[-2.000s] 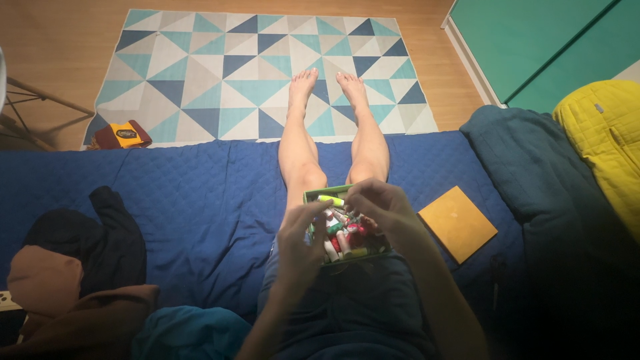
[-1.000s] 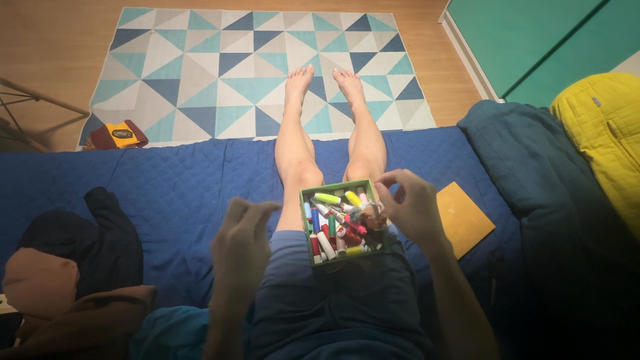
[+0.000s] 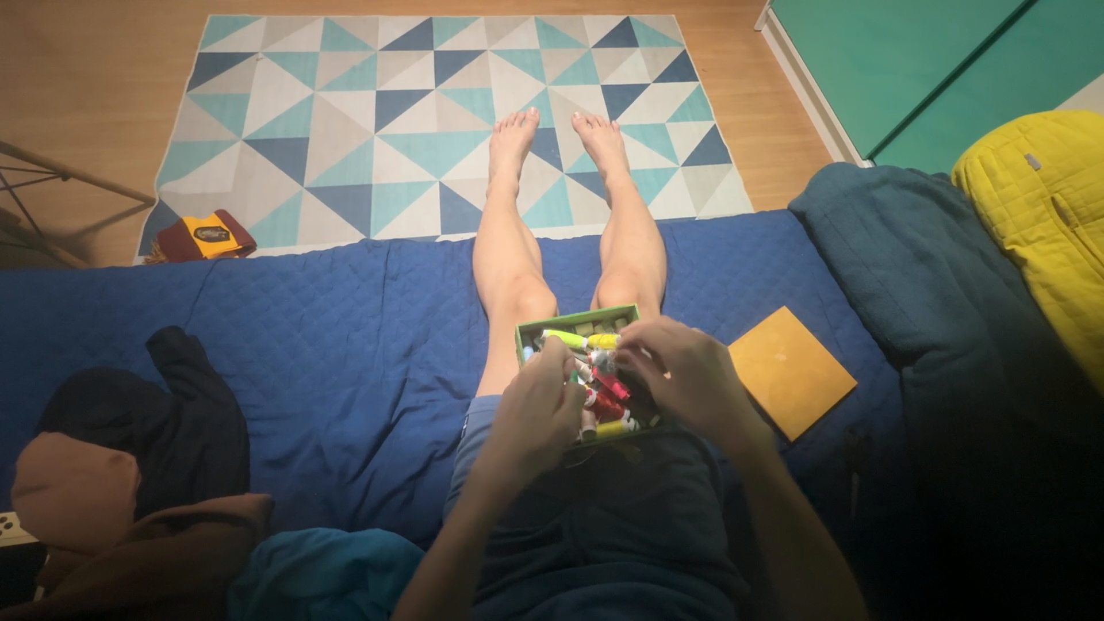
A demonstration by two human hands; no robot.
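Note:
A green-edged box point(image 3: 576, 316) rests on my lap, filled with thread spools in several colours. A neon yellow-green spool point(image 3: 565, 338) lies near its far side, with a yellow spool point(image 3: 603, 341) beside it. Red spools point(image 3: 611, 385) show in the middle. My left hand point(image 3: 542, 405) is over the box's left side, fingers bent down at the spools; whether they grip anything is hidden. My right hand point(image 3: 690, 371) reaches over the right rim, thumb and forefinger close to a small clear-wrapped item point(image 3: 601, 360); a hold on it cannot be made out.
A square orange-yellow card or lid point(image 3: 792, 373) lies on the blue quilt point(image 3: 345, 362) to the right. Dark and brown clothes point(image 3: 172, 431) are heaped at the left. A teal blanket point(image 3: 880, 259) and a yellow quilted item point(image 3: 1026, 190) lie at the right. A patterned rug point(image 3: 414, 147) covers floor ahead.
One second ago my left hand was raised left of the box; now it is over the box's left side. My right hand stays near the right rim.

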